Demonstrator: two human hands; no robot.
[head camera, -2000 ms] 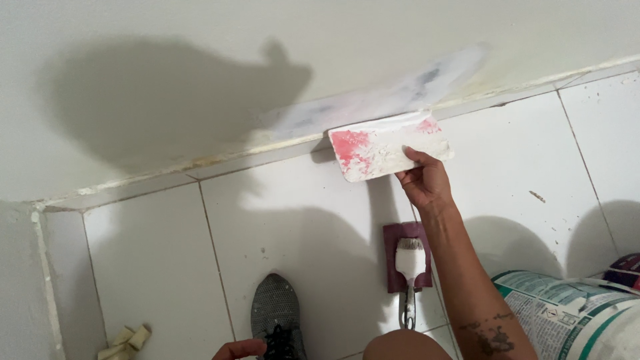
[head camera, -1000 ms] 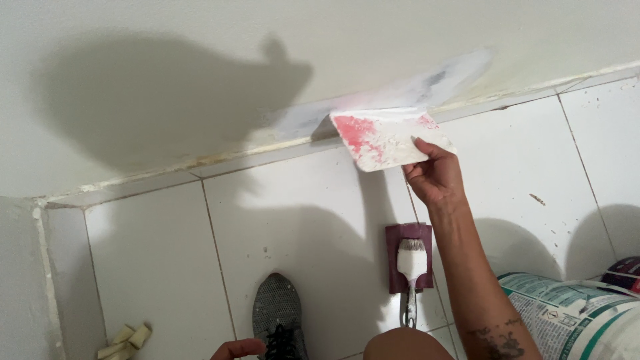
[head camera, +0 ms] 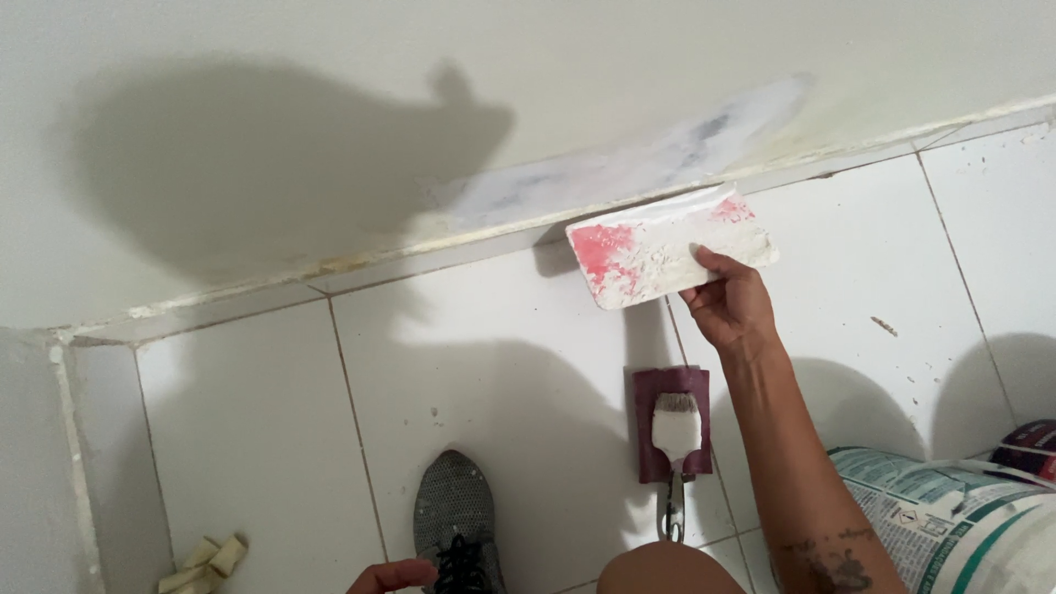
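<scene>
My right hand grips a flat plastic filling float, smeared white with red patches, thumb on its top face. The float's far edge lies at the baseboard's top, just below a whitish patch of filler with grey marks on the wall. My left hand shows only partly at the bottom edge, beside a grey shoe; whether it holds anything is hidden. A paintbrush with white-coated ferrule rests on a maroon sheet, perhaps sandpaper, on the floor.
A labelled plastic bucket stands at the lower right, a dark container behind it. Several pale scraps lie at the lower left. The shoe and a bare knee are nearby. A tiled baseboard borders the floor.
The float in my right hand lifted slightly and tilted between the two earlier frames; now it is lower, with its far edge by the baseboard's top. My left hand has barely moved.
</scene>
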